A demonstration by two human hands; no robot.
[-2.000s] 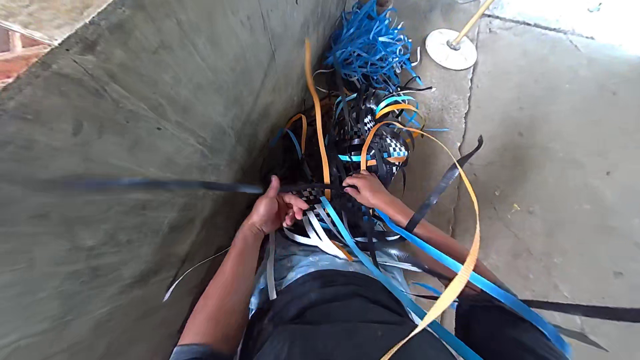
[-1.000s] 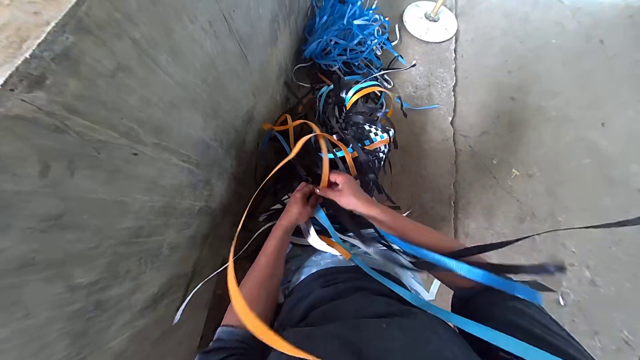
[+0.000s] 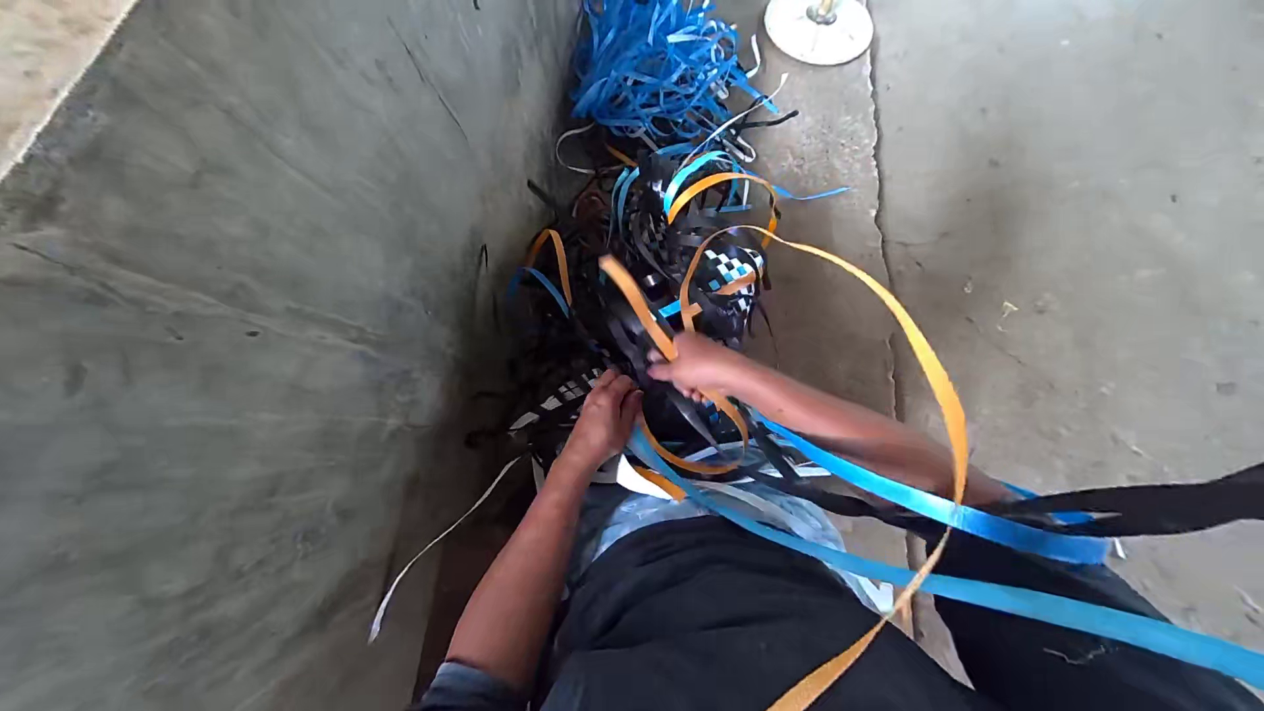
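My right hand (image 3: 699,365) grips an orange plastic strap (image 3: 634,301), whose free end points up and whose lower part loops below the hand. Left of it, my left hand (image 3: 605,419) is closed at the edge of a black-and-white woven strap piece (image 3: 565,397); what its fingers pinch is hidden. Blue straps (image 3: 889,573) run from near my hands across my lap to the right, beside black straps (image 3: 1136,506). A long orange strap (image 3: 933,365) arcs over my right forearm. Checkered weaving (image 3: 733,269) shows among tangled black straps beyond my hands.
A concrete wall (image 3: 247,346) stands close on my left. Farther off lies a heap of blue straps (image 3: 657,69), with a round white base (image 3: 819,28) holding a pole beside it. Cracked concrete floor (image 3: 1066,247) extends on the right.
My hands, close together a second ago, are now a little apart, the right one farther right. The long orange strap that curved down on the left now arcs over on the right.
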